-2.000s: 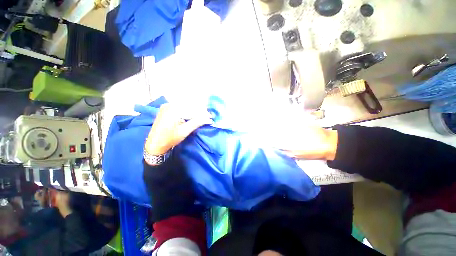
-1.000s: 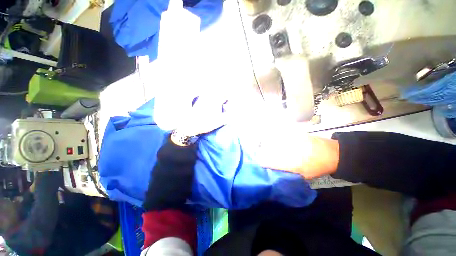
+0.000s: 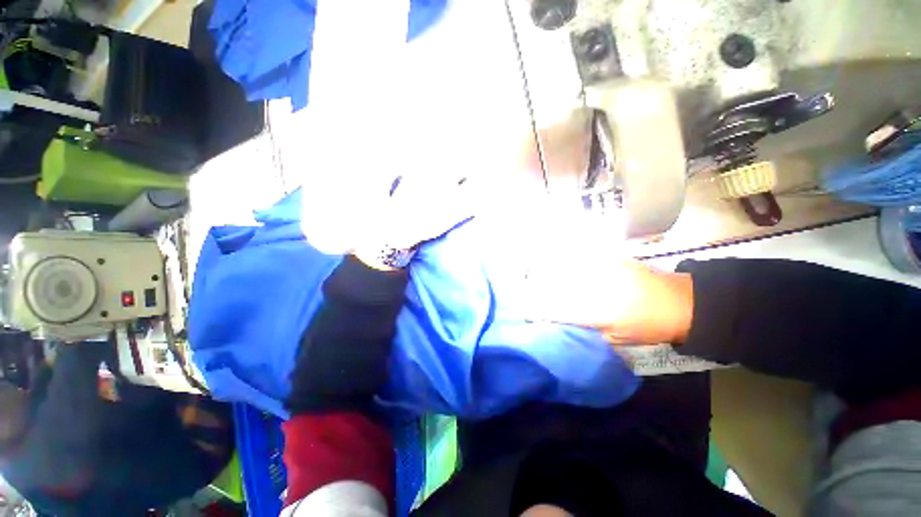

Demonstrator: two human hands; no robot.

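Bright blue cloth [image 3: 273, 313] lies bunched over the table's front edge, its far part lost in white glare. My left hand [image 3: 369, 222] is over the cloth, left of the machine; a metal band shows at the wrist, but the fingers are washed out. My right hand [image 3: 646, 303] is low over the cloth's right part, below the machine head [image 3: 667, 50]; its fingers are also lost in glare. The needle and presser foot cannot be made out.
A cream knurled knob [image 3: 745, 181] and dark red-brown snips [image 3: 762, 209] are right of the glare. Light blue strands [image 3: 879, 180] hang at far right. More blue cloth [image 3: 265, 45] lies beyond. At left are a green box [image 3: 101, 170], another machine [image 3: 86, 283] and a person [image 3: 111, 434].
My left hand has moved right and away from me over the cloth, into the glare. My right hand stays near the same spot. The view has shifted slightly, with the machine head appearing closer.
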